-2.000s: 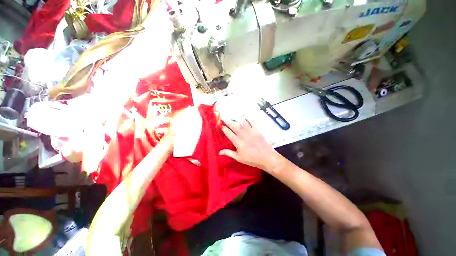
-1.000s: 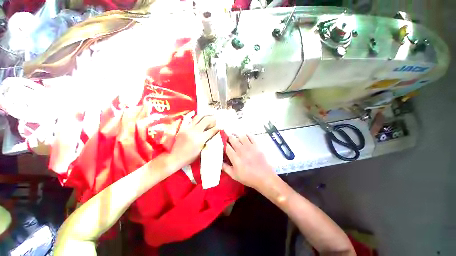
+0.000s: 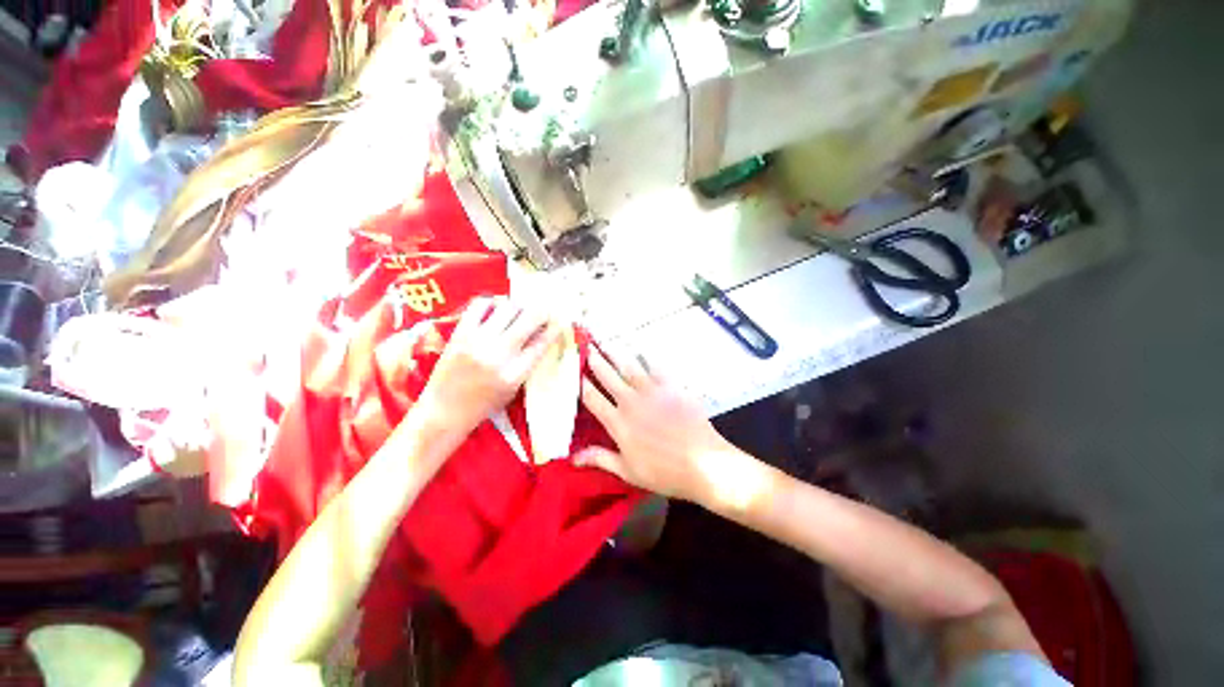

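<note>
The red fabric piece (image 3: 497,537) with gold lettering (image 3: 419,298) lies from the machine table down over the wearer's lap. A pale strip (image 3: 552,403) lies on it between my hands, its upper end near the presser foot area (image 3: 577,248). My left hand (image 3: 486,360) presses on the red fabric and the strip's left side, fingers toward the needle. My right hand (image 3: 647,427) lies with fingers spread on the red fabric's right edge, beside the strip. Glare hides the needle and exact fingertip contact.
The cream sewing machine head (image 3: 805,94) spans the top. Thread snips (image 3: 732,318) and black-handled scissors (image 3: 910,275) lie on the white table (image 3: 792,352). A small parts tray (image 3: 1050,228) is at its right end. Gold strips (image 3: 228,175) lie upper left. A chair (image 3: 83,655) is lower left.
Since the first frame, my left hand has moved up and right toward the needle, and the strip lies right of it. Since the second, the view has shifted and the hands have kept much the same pose.
</note>
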